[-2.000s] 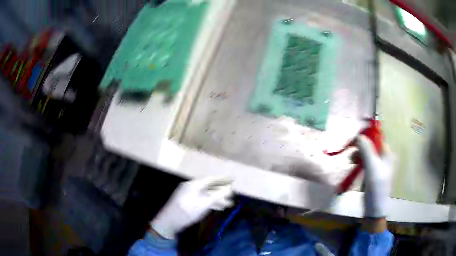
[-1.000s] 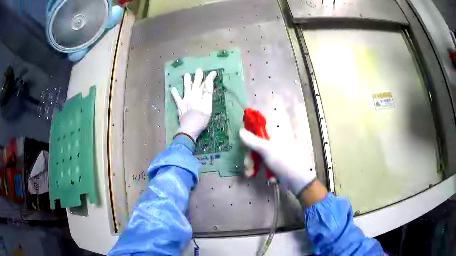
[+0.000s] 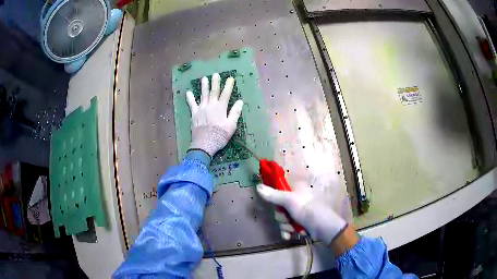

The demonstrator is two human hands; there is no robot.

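Observation:
The pale green fixture base (image 3: pixel 261 114) lies on the grey perforated platen with dark green circuit boards (image 3: pixel 234 150) in its middle. My left hand (image 3: pixel 212 113), in a white glove, lies flat with fingers spread on the upper boards and partly hides them. My right hand (image 3: pixel 308 210), also gloved, grips the red air blow gun (image 3: pixel 274 177) to the lower right of the fixture base. The gun's thin nozzle points up and left at the lower boards.
The plain green fixture cover (image 3: pixel 76 169) rests on the white machine edge at the left. A light blue fan (image 3: pixel 74 28) stands at the upper left. A cream cover (image 3: pixel 395 120) lies right of the platen (image 3: pixel 283 32). A hose hangs from the gun.
Since a second ago, the air blow gun has moved down towards the boards' lower end. My left hand stays on the boards. Two seconds ago it was off them, by the machine's front edge.

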